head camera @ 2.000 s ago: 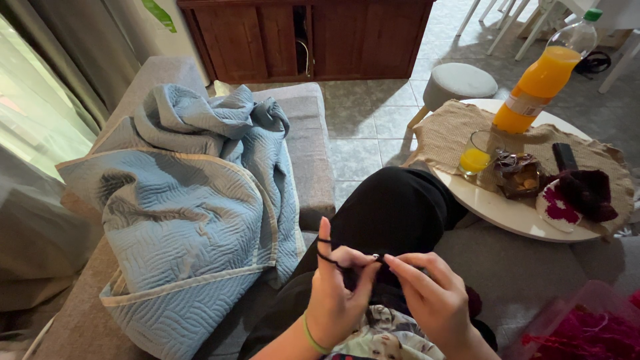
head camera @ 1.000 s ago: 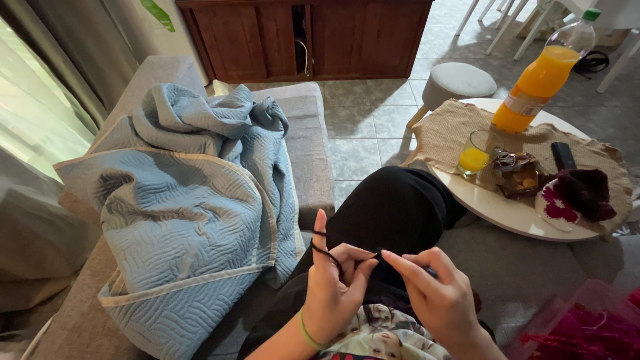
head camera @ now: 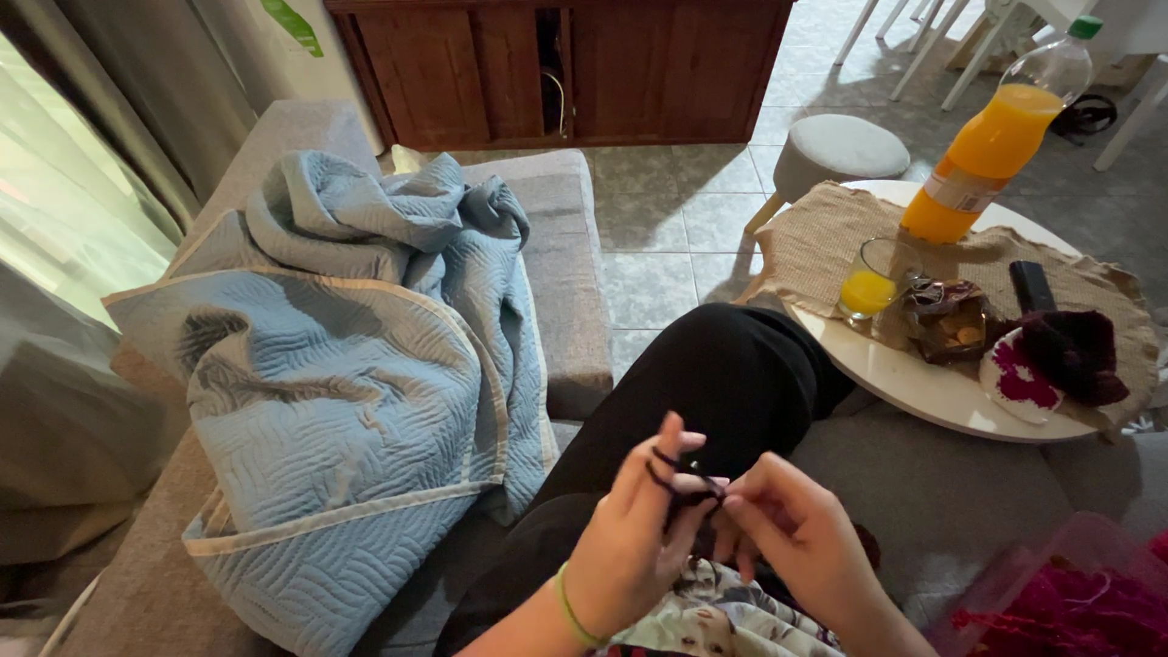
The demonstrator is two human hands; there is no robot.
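Dark yarn point(head camera: 663, 459) loops around the raised index finger of my left hand point(head camera: 630, 538), which wears a thin green band at the wrist. Its thumb and other fingers pinch a small dark piece of yarn work point(head camera: 698, 497). My right hand point(head camera: 794, 529) meets it there, thumb and fingertips closed on the same dark work. A small shiny tip, perhaps of a crochet hook, shows between the hands; its shaft is hidden. Both hands are above my lap, over a printed cloth point(head camera: 707, 620) and black trousers point(head camera: 693, 392).
A light blue quilt point(head camera: 338, 401) lies heaped on the grey sofa at left. At right, a round white table point(head camera: 912, 406) holds a juice bottle point(head camera: 990, 151), a glass point(head camera: 871, 287), a snack packet point(head camera: 949, 319) and dark yarn point(head camera: 1072, 356). A mesh bag with magenta yarn point(head camera: 1068, 593) is lower right.
My left index finger, upright a second ago, is now bent nearer the work with more loops of yarn showing by it. My right hand has turned and closed in against the left.
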